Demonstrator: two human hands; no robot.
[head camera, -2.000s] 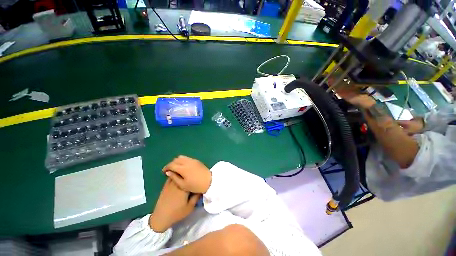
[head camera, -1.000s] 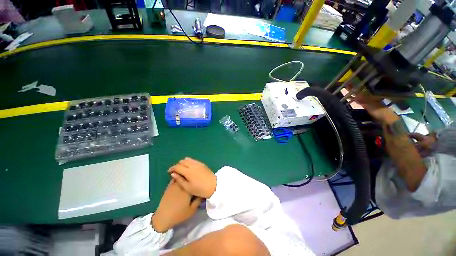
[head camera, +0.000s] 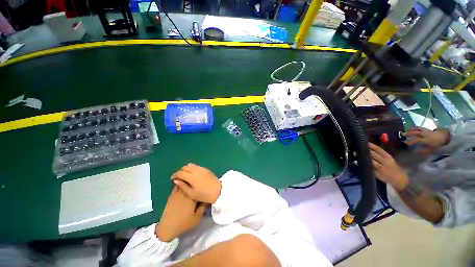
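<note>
My right hand (head camera: 200, 182) lies across my left hand (head camera: 178, 213) at the bench's front edge. The right fingers are together with no object showing in them. The left fingers are mostly hidden. A white sheet with faint rows (head camera: 105, 198) lies left of my hands. Behind it, a clear blister tray with rows of dark round parts (head camera: 103, 134) sits on the green bench. A blue box with a clear bag inside (head camera: 188, 118) stands behind my hands. A small clear strip with dark dots (head camera: 232, 128) lies right of it.
A dark grid sheet (head camera: 258, 124) and blue-handled scissors (head camera: 287, 136) lie by a white box with a red switch (head camera: 294, 106). A black ribbed hose (head camera: 359, 151) hangs at the right. Another person's hands (head camera: 388, 167) are at a dark machine beyond it.
My hands keep the same clasped pose. The view has shifted slightly. The other person's hands have come down from under the press to the front of the dark machine.
</note>
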